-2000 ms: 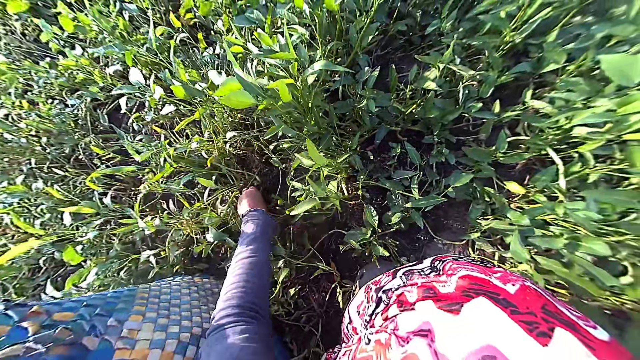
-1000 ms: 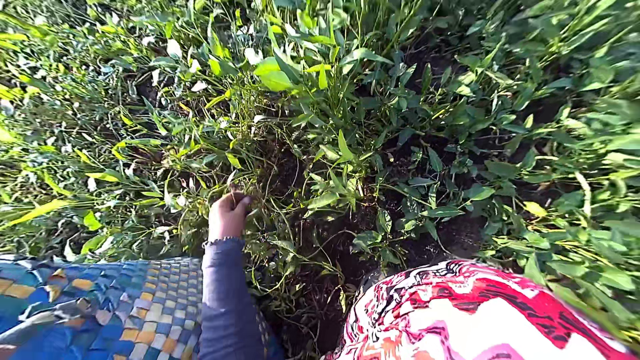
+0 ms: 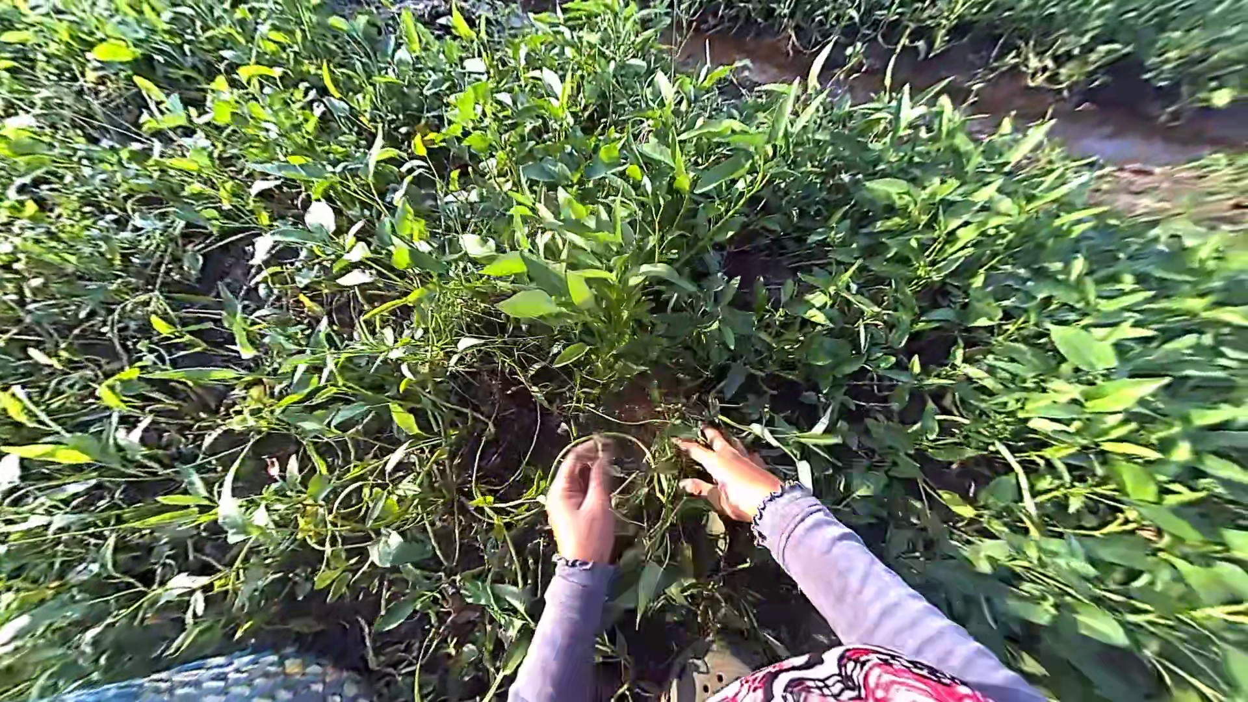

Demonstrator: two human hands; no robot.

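Note:
My left hand (image 3: 582, 507), in a grey-purple sleeve, is bent over low stems just below the middle of the view, fingers drawn together; a thin curved stem (image 3: 624, 439) passes by its fingertips, and whether it is gripped is unclear. To its right, my right hand (image 3: 729, 476) reaches into the leafy green plants (image 3: 585, 292) with its fingers spread, touching vines. Between the hands lie tangled stems (image 3: 663, 487) over dark soil (image 3: 526, 424).
Dense leafy plants surround both hands. Muddy wet ground (image 3: 1102, 122) runs along the upper right. At the bottom edge are a blue woven surface (image 3: 224, 681), a perforated clog (image 3: 717, 673) and red, white and black patterned cloth (image 3: 858, 678).
My right hand has come into view among the vines. My left hand has moved right to beside it. The view has shifted, now showing muddy ground at the upper right.

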